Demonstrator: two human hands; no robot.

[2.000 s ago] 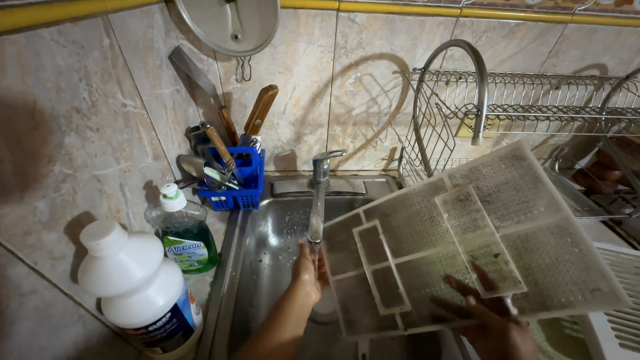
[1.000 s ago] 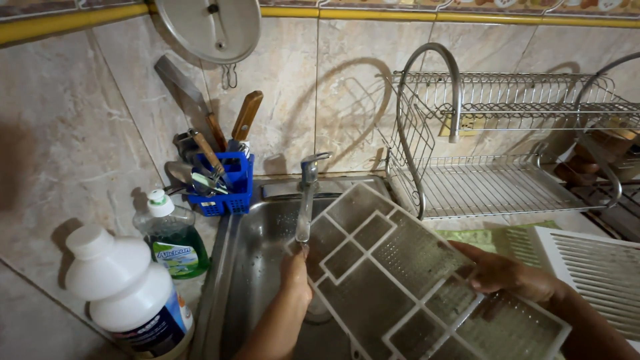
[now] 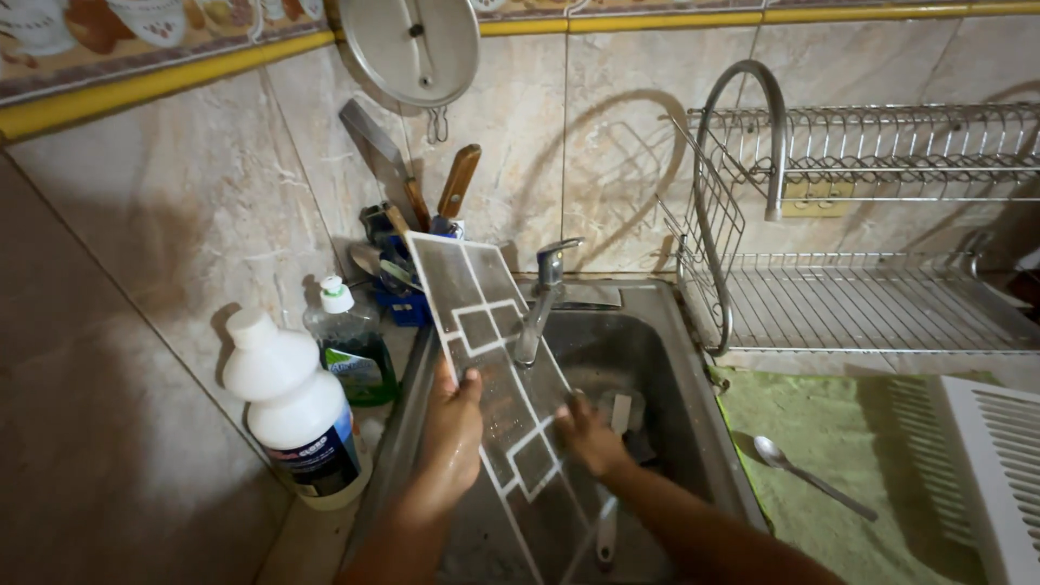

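A mesh filter panel with a white plastic frame (image 3: 487,307) slants lengthwise over the steel sink (image 3: 634,341), its upper part beside the faucet (image 3: 532,325). My left hand (image 3: 455,422) grips the panel's left edge, thumb on the face. My right hand (image 3: 593,435) is at its right edge, fingertips against the frame; whether they close around it is not clear. The faucet spout ends just over the mesh. Below, in the basin, lie a brush with a white handle (image 3: 606,532) and some blurred items.
A white bottle (image 3: 296,406) and a green dish soap bottle (image 3: 357,349) stand left of the sink. Behind the panel is a blue utensil basket (image 3: 402,305). On the right are a wire dish rack (image 3: 861,313), a green cloth (image 3: 812,422), a spoon (image 3: 812,479) and a white slatted panel (image 3: 983,455).
The mesh panel has swung from slanting out to the right to standing more lengthwise over the sink. My right hand has moved left with it. The view has shifted.
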